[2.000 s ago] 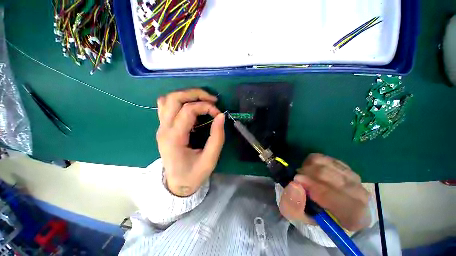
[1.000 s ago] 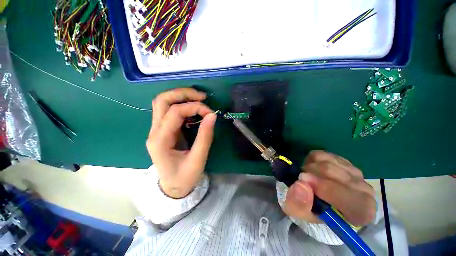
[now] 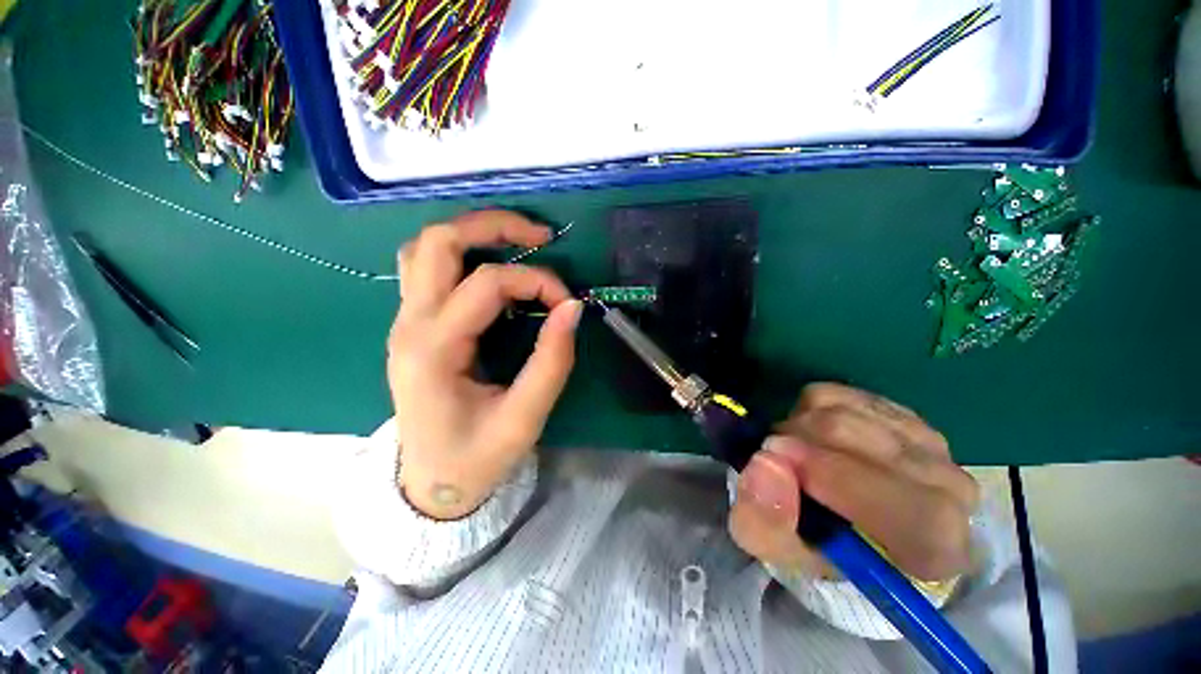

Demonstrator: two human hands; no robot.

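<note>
A small green PCB [image 3: 624,295] lies across the left edge of the black work pad [image 3: 711,270]. My left hand [image 3: 477,349] pinches a thin lead wire [image 3: 530,315] between thumb and index finger at the board's left end. The solder wire [image 3: 198,208] runs from the far left into my left hand, and a short strand shows past its upper fingers. My right hand [image 3: 856,494] holds the soldering iron [image 3: 738,428], its tip at the board's left end by my left fingertips. The exact contact point is too small to tell.
The blue-rimmed white tray [image 3: 711,99] spans the back, holding heaped lead wires [image 3: 428,59] and a few spare wires [image 3: 933,55]. Soldered assemblies [image 3: 217,92] lie left of it. Loose PCBs [image 3: 1012,263] are at right. Tweezers [image 3: 136,299] and a plastic bag [image 3: 46,296] are at left.
The iron's tip has moved slightly left, closer to my left fingertips. The strand above my left hand now sticks out further. Both hands keep their grips.
</note>
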